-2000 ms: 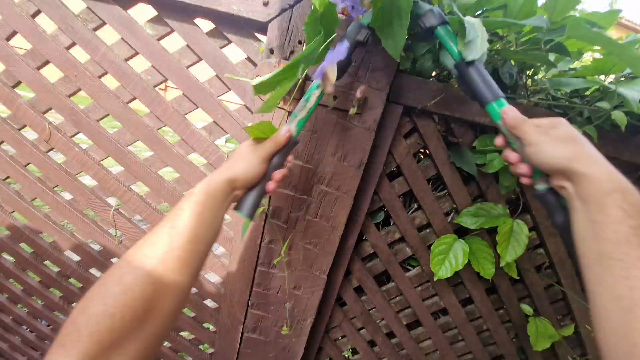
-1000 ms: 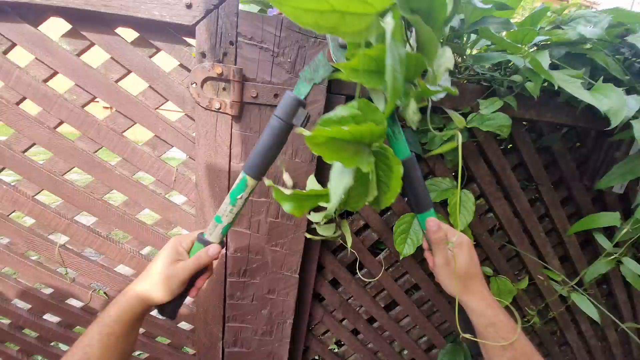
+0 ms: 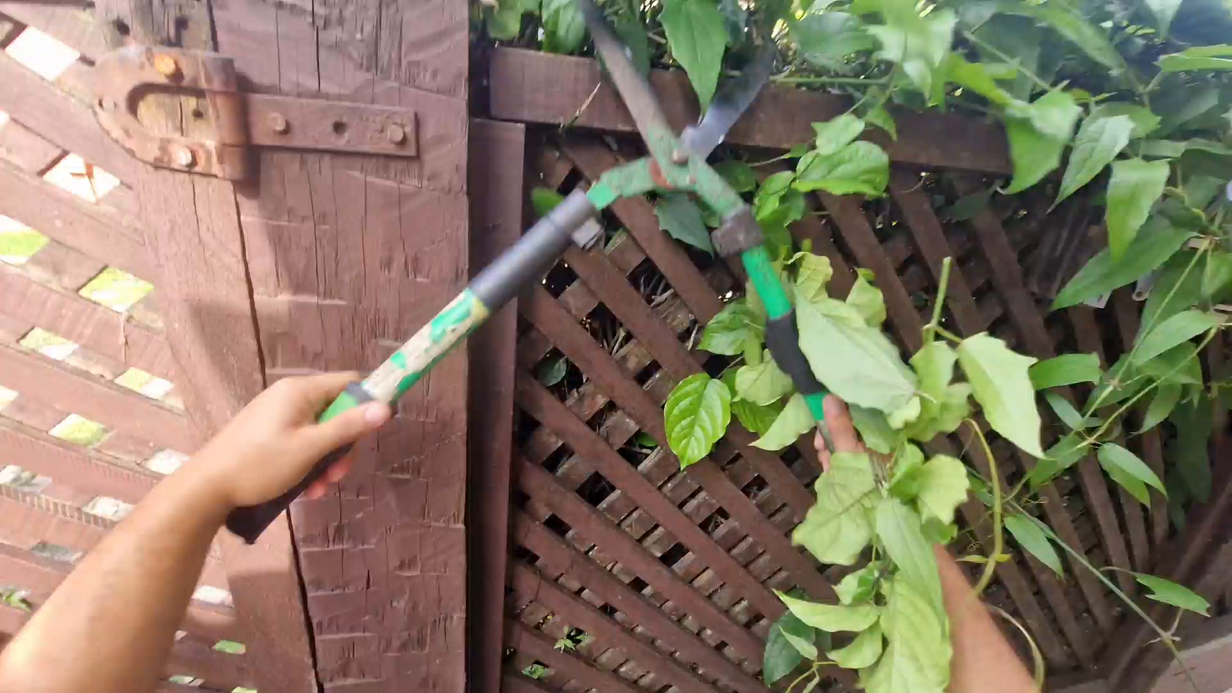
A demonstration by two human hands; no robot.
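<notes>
My left hand (image 3: 298, 438) is closed around the lower grip of one handle of a pair of hedge shears (image 3: 674, 168) with green, black and worn metal handles. Around the other handle, low down, is my right hand (image 3: 839, 433), partly hidden by leaves. The blades stand apart, pointing up into the foliage above the fence rail, their tips cut off by the frame's top or hidden. A leafy vine cutting (image 3: 895, 520) hangs over my right hand and forearm; whether my fingers also hold it, I cannot tell.
A thick brown wooden post (image 3: 375, 289) with a rusty metal hinge (image 3: 173, 115) stands left of centre. Brown wooden lattice (image 3: 616, 433) lies behind the shears, under a top rail (image 3: 568, 91). Dense vines (image 3: 1107, 173) spill over the rail at right.
The leafy cutting, in front of the shears one second ago, now hangs over my right hand and forearm. The blades, mostly hidden then, now show spread apart. The view has shifted right.
</notes>
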